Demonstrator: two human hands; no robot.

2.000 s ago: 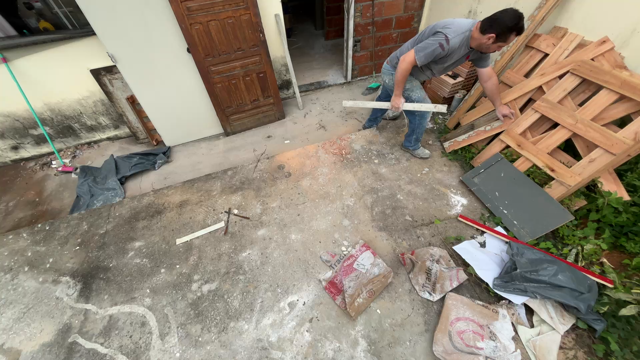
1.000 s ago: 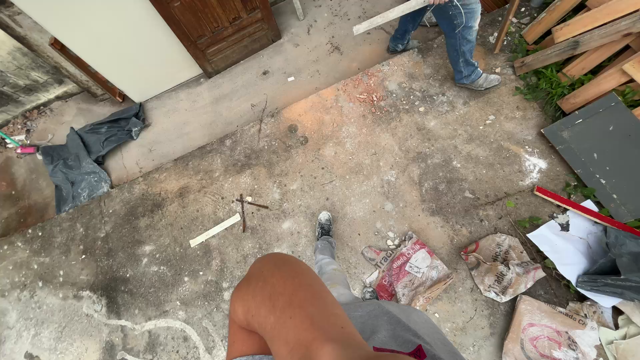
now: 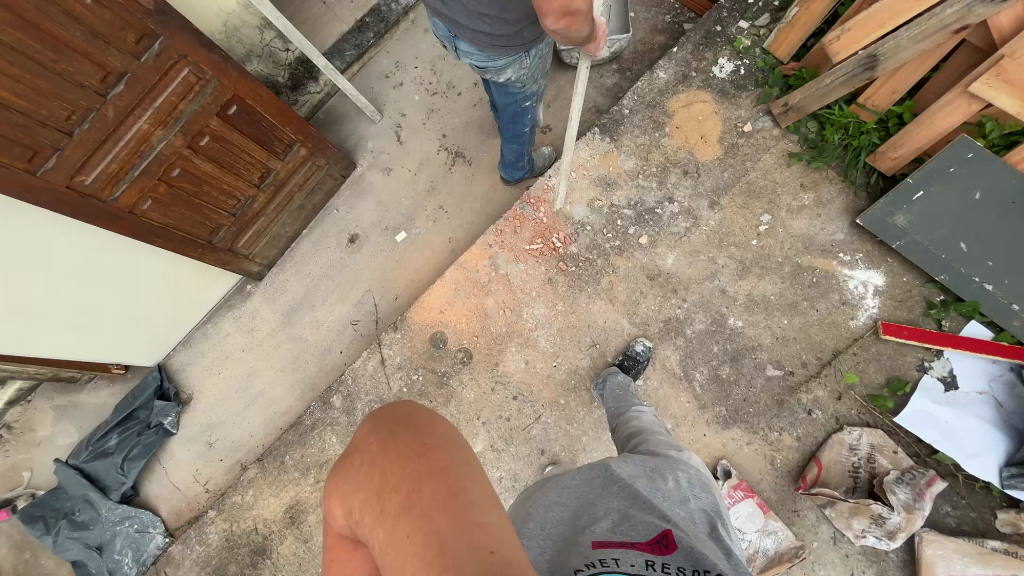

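Neither of my hands shows; only my bent bare arm (image 3: 408,488), with its elbow up, is at the bottom, beside my grey shirt. My shoe (image 3: 634,359) is on the rough concrete below. Near the top, a co-worker in blue jeans (image 3: 512,96) stands on the smooth strip and grips a long pale straight bar (image 3: 573,128) in one hand. Its lower end is by scattered red brick rubble (image 3: 544,234). A metal bucket or tub (image 3: 616,36), partly hidden, is beside the co-worker's hand.
A carved wooden door (image 3: 200,144) and a white panel (image 3: 96,280) are at the left, above dark plastic sheeting (image 3: 120,448). Wooden slats (image 3: 888,60), a grey board (image 3: 960,232), a red strip (image 3: 952,343) and crumpled paper sacks (image 3: 864,480) lie along the right. A slight ledge crosses the ground.
The co-worker, bent at the wooden slats two seconds ago, is now upright near the door side. The pale bar, held roughly level before, now points down to the ground. My arm has come into view.
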